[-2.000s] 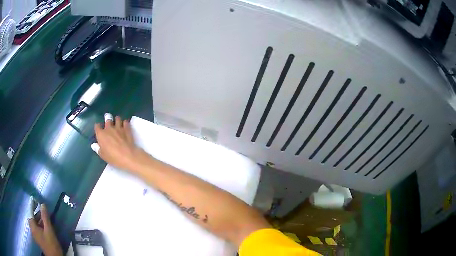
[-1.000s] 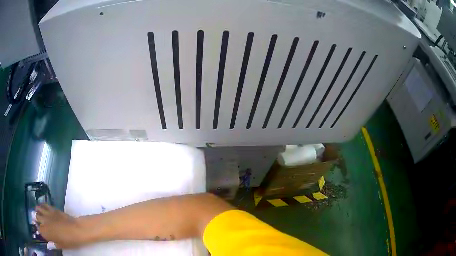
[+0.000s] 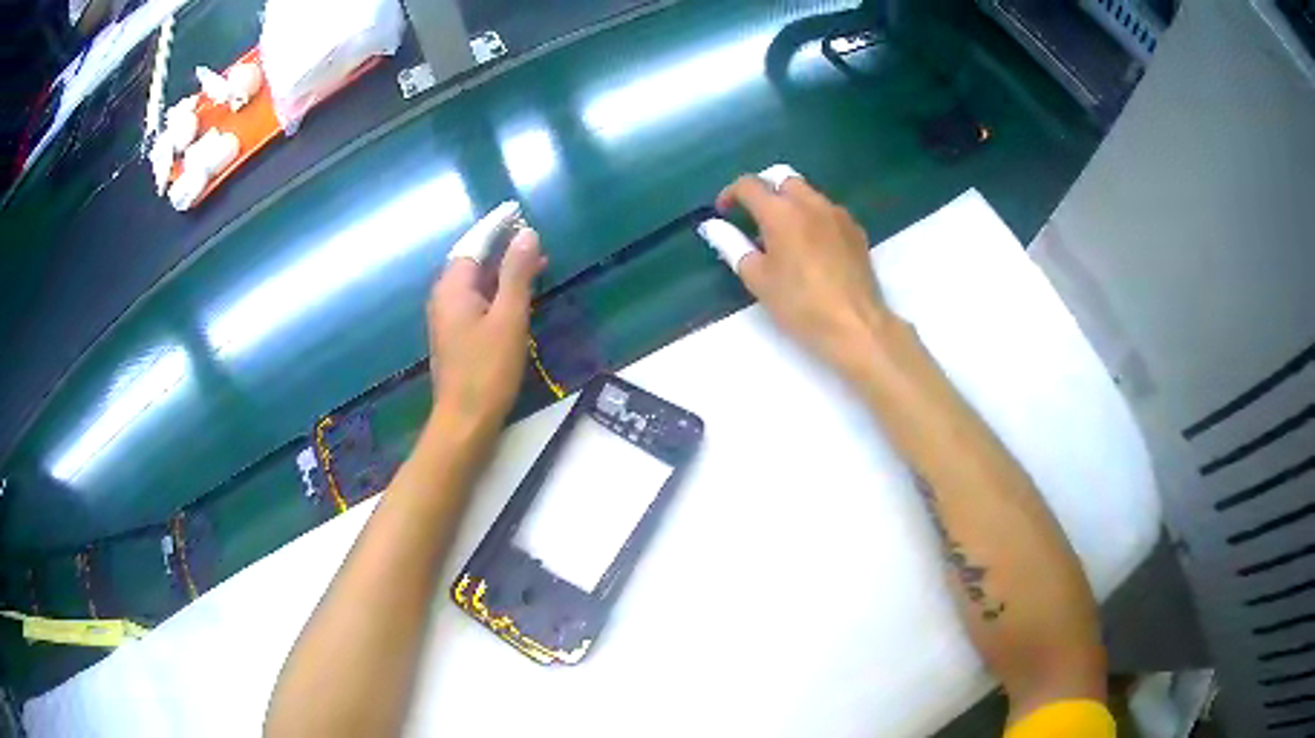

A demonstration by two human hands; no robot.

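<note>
A black phone middle frame (image 3: 632, 558) lies alone and slanted on the white board (image 3: 808, 548), its yellow-gold lines at the near left end. Another middle frame (image 3: 568, 346) lies on or just above the green belt between my hands. My right hand (image 3: 808, 260), with white finger cots, has thumb and finger at its far right corner and appears to pinch it. My left hand (image 3: 483, 325) is over its left end; thumb and cotted finger are close together. Whether they hold anything is unclear.
More middle frames (image 3: 361, 450) lie in a row on the green belt (image 3: 390, 325) at left. Beyond the belt is an orange tray (image 3: 260, 137) with crumpled white pieces, beside a white bag (image 3: 329, 55). A yellow strip (image 3: 80, 632) is at far left. The slotted cabinet (image 3: 1168, 303) stands right.
The view has swung left from the cabinet to the belt and board. My left hand is back in view. My right hand has left the frame it was touching at the belt's near end.
</note>
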